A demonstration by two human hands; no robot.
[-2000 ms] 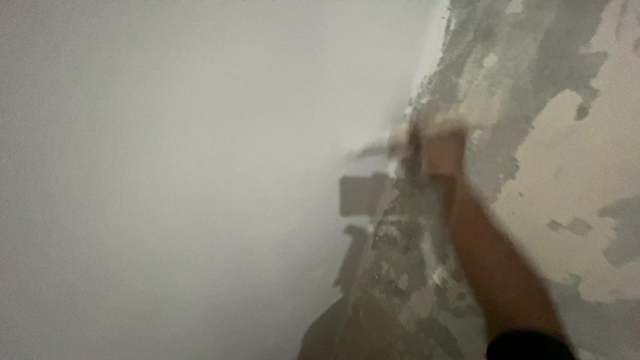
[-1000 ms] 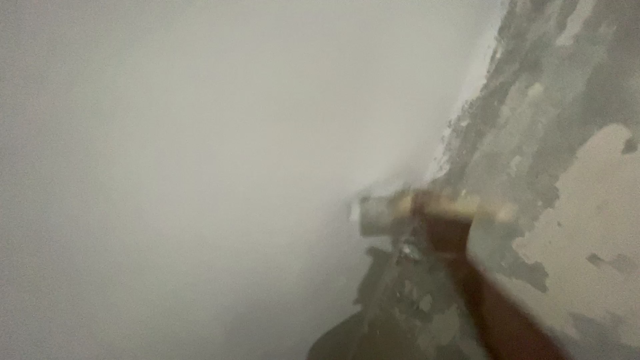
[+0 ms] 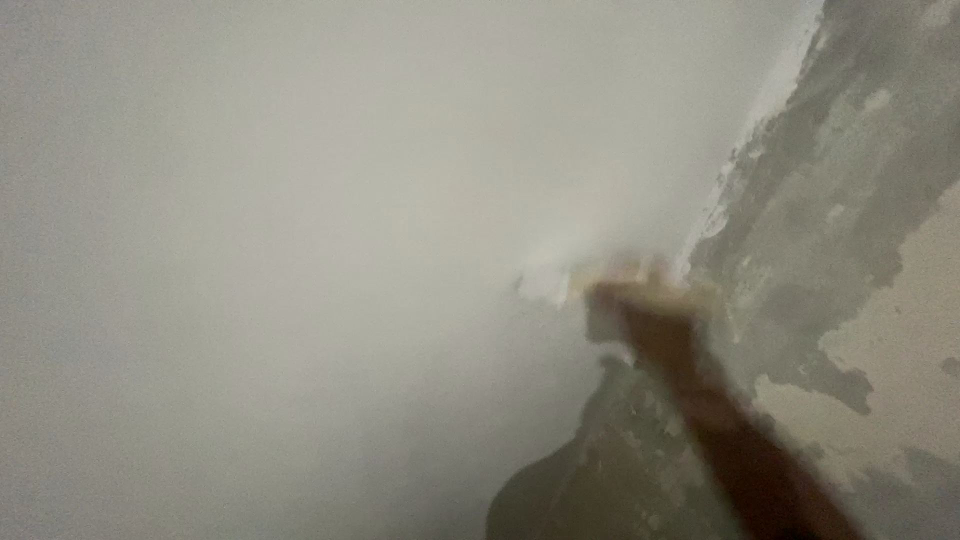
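My right hand (image 3: 649, 300) reaches up from the lower right, blurred by motion. Its fingers are closed around a hand tool with a pale, wood-coloured handle (image 3: 697, 298). The tool's whitish working end (image 3: 544, 285) points left over the smooth white plastered surface (image 3: 360, 225). Blur hides whether that end is a blade or bristles, and whether it touches the surface. The hand lies by the corner line where the white surface meets a patchy grey wall (image 3: 847, 172). My left hand is out of view.
The patchy wall on the right has bare beige areas (image 3: 892, 322) among grey coating. A rough white edge (image 3: 757, 127) runs along the corner. A dark shadow (image 3: 540, 495) falls across both surfaces at the bottom.
The right hand and tool have moved along the corner and onto the white surface; two seconds ago the hand was over the patchy wall. The view has shifted somewhat.
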